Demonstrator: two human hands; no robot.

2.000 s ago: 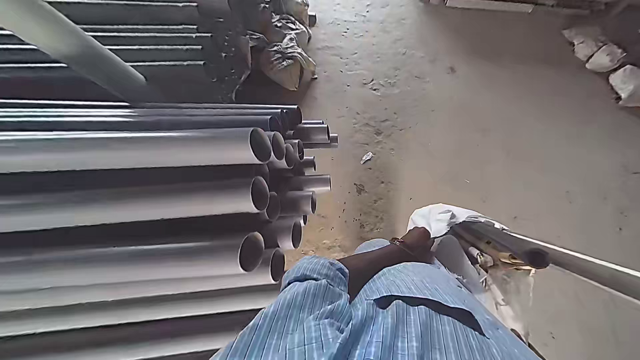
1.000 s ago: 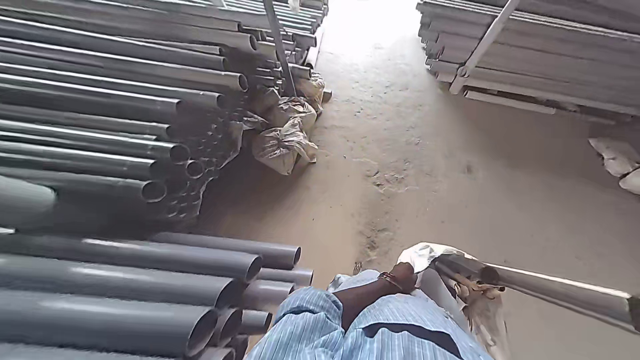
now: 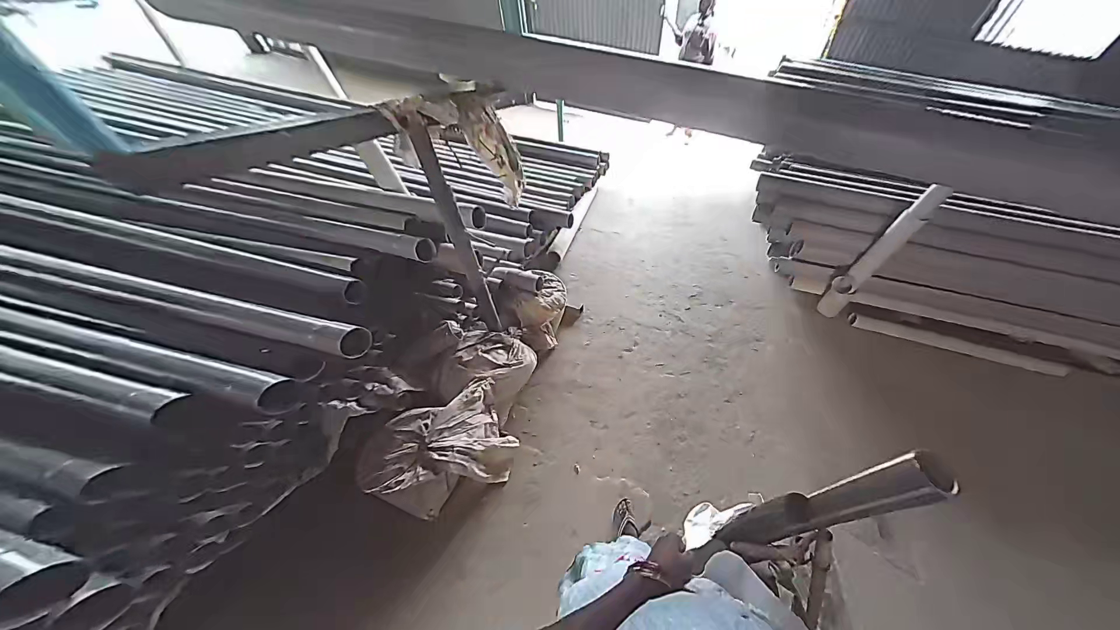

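Note:
My left hand (image 3: 672, 562), with a bracelet at the wrist, comes in from the bottom and is closed at the neck of a white sack (image 3: 707, 523). Just right of it a grey pipe (image 3: 884, 488) slants up to the right, its open end outward. A shorter dark pipe (image 3: 774, 518) lies against it. Below them, brown stick-like pieces (image 3: 818, 573) stick out; their kind is unclear. My right hand is not in view.
Stacked grey pipes (image 3: 315, 328) fill the left, with tied sacks (image 3: 437, 446) at their ends. More pipes (image 3: 945, 262) lie right. A broad beam (image 3: 612, 83) crosses overhead. A person (image 3: 697, 39) stands far off. A sandalled foot (image 3: 624, 518) shows below.
The view has tilted up strongly, bringing in the beam and the far doorway. My left hand stays at the white sack, and the grey pipe beside it now points up and to the right.

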